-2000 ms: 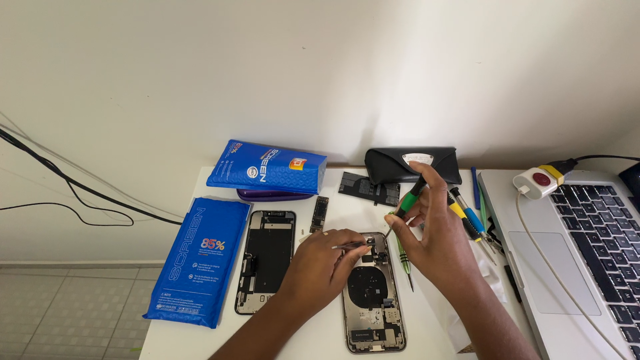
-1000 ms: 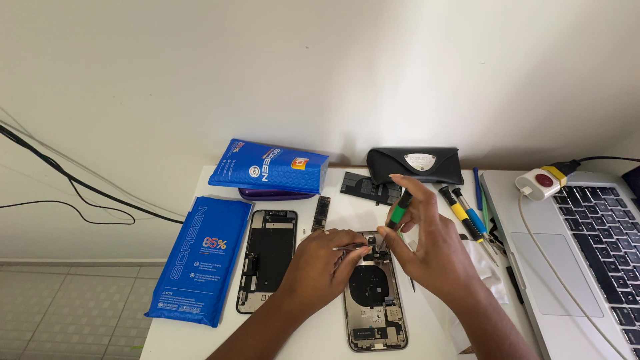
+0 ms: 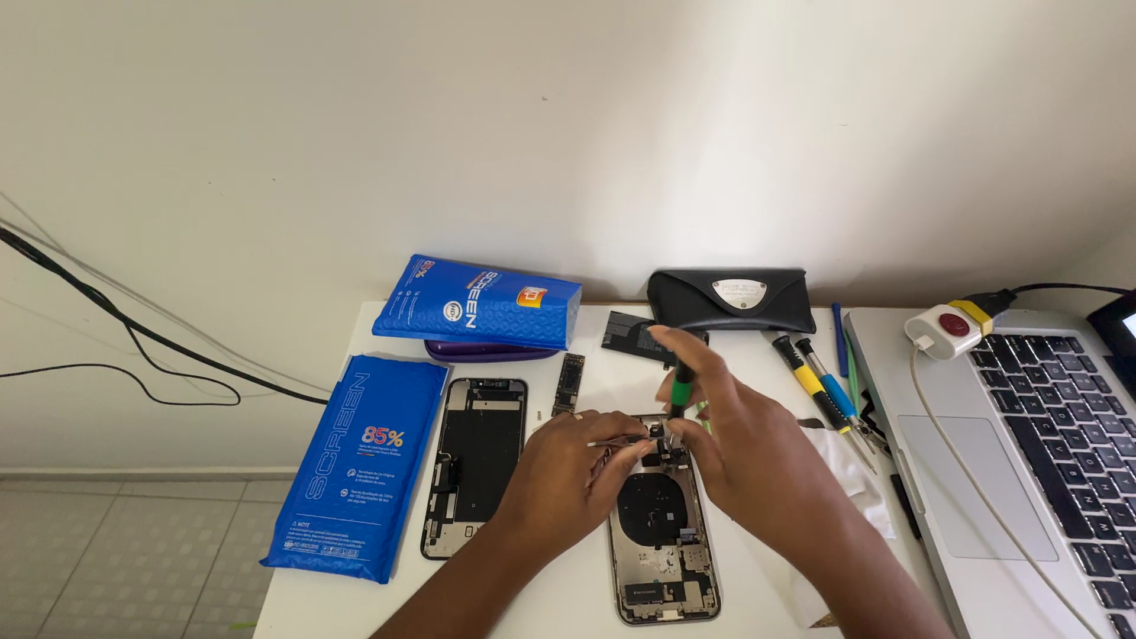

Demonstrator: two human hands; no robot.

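An opened smartphone housing (image 3: 664, 568) lies on the white table with its inner parts showing. My left hand (image 3: 572, 466) grips metal tweezers (image 3: 617, 440), whose tips reach over the housing's top end. My right hand (image 3: 732, 426) holds a green and black screwdriver (image 3: 682, 389) nearly upright over the same end, a fingertip close to its cap. Fingers partly hide the screwdriver's tip. Left of the housing lies a phone screen assembly (image 3: 482, 461), inner side up. A narrow logic board (image 3: 569, 383) rests above it. Behind my right hand is a black phone battery (image 3: 632, 335).
Two blue padded pouches (image 3: 355, 470) (image 3: 479, 302) lie at the left and back. A black glasses case (image 3: 732, 302) stands at the rear. Yellow-black (image 3: 809, 382) and blue (image 3: 827, 382) screwdrivers lie beside a laptop (image 3: 985, 497) with a white adapter (image 3: 948, 330) and cable on it. A white cloth (image 3: 848, 475) is at right.
The screwdriver has gone from tilted to nearly upright, and my right hand has shifted with it over the housing's top end. My left hand has stayed about where it was.
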